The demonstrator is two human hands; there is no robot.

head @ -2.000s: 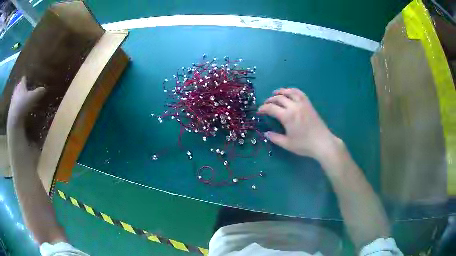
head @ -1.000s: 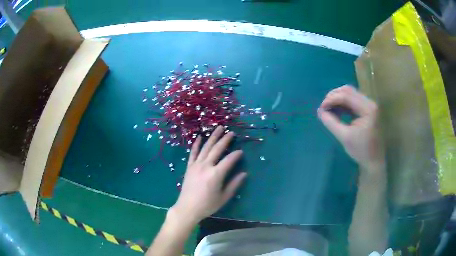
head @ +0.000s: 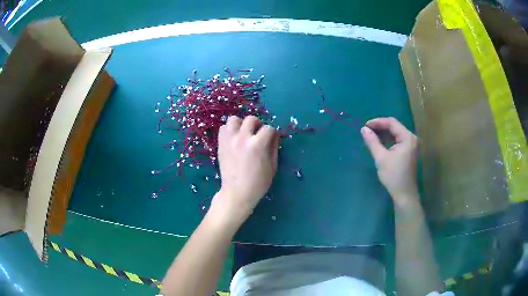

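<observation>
A tangled pile of red wire leads with small white and silver end pieces (head: 202, 110) lies on the green mat (head: 330, 202). My left hand (head: 248, 156) rests on the pile's right side, fingers curled down; its fingertips are hidden, so I cannot tell whether it grips leads. My right hand (head: 393, 150) is right of the pile, thumb and forefinger pinched on a thin red lead (head: 345, 119). That lead stretches left from the fingertips, with small end pieces along it. A few loose leads and end pieces lie below the pile.
An open brown carton (head: 66, 121) with an orange outer side stands at the left, with red leads inside. Another carton (head: 448, 127) edged with yellow tape (head: 489, 75) stands at the right. A white strip (head: 249, 25) runs along the far side. Hazard tape (head: 107, 267) lies near me.
My left hand has come from the left carton to the pile, and its fingers have curled in. My right hand has moved from the pile to the right and now pinches a lead.
</observation>
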